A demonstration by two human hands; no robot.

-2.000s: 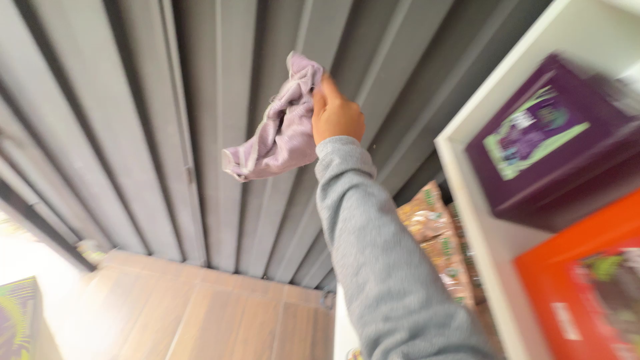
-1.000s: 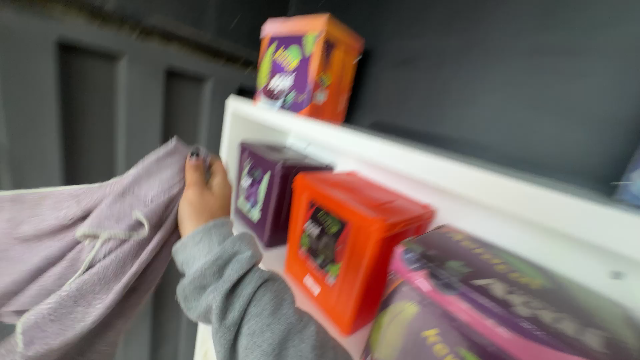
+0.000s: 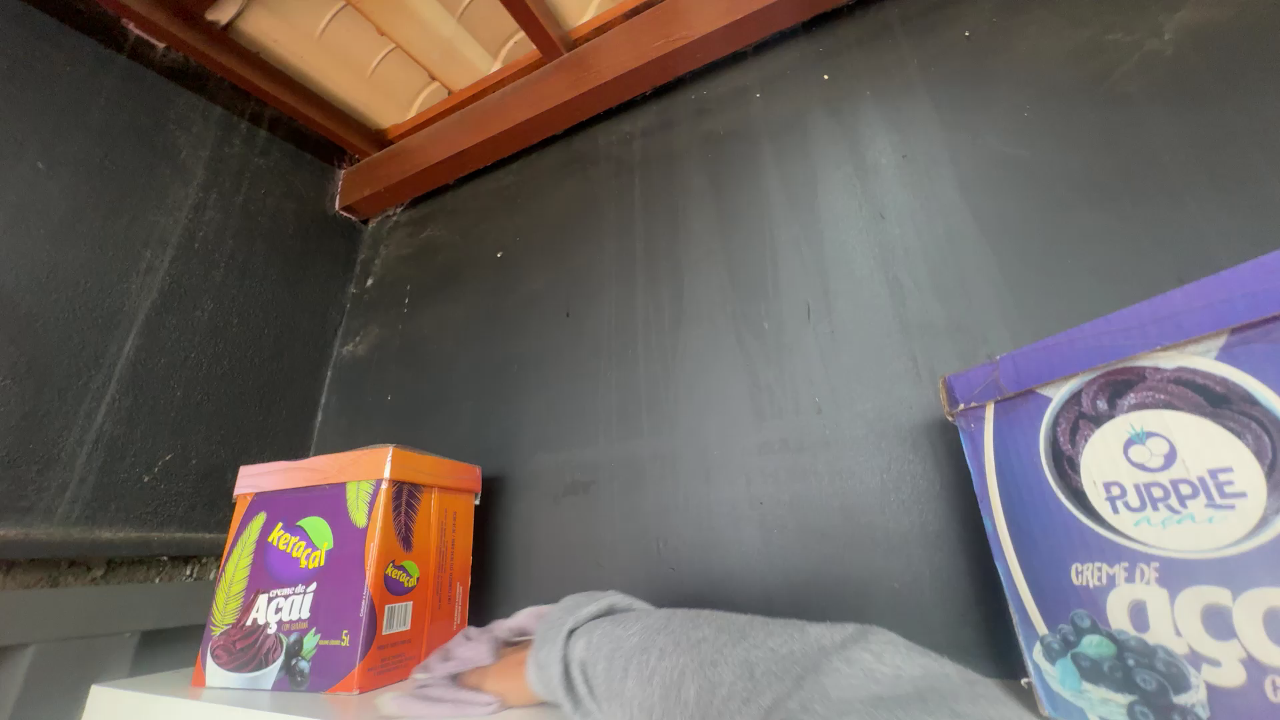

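My right hand [image 3: 503, 677], in a grey sleeve, reaches in from the lower right and holds a pale purple cloth [image 3: 465, 668] down on the white shelf unit's top [image 3: 150, 692]. The cloth covers my fingers. Just left of the cloth stands an orange and purple açaí carton [image 3: 330, 570], upright, with its lid on. At the right edge a larger blue-purple açaí box [image 3: 1110, 520] is partly in view, to the right of my forearm. My left hand is out of view.
A dark wall [image 3: 650, 400] rises behind the shelf top and meets another dark wall [image 3: 130, 300] at the left. Reddish wooden beams [image 3: 570, 90] and roof tiles [image 3: 370, 50] are overhead.
The cloth, which hung from my right hand beside the shelf unit, now lies bunched on its top beside the carton. The view has tilted up.
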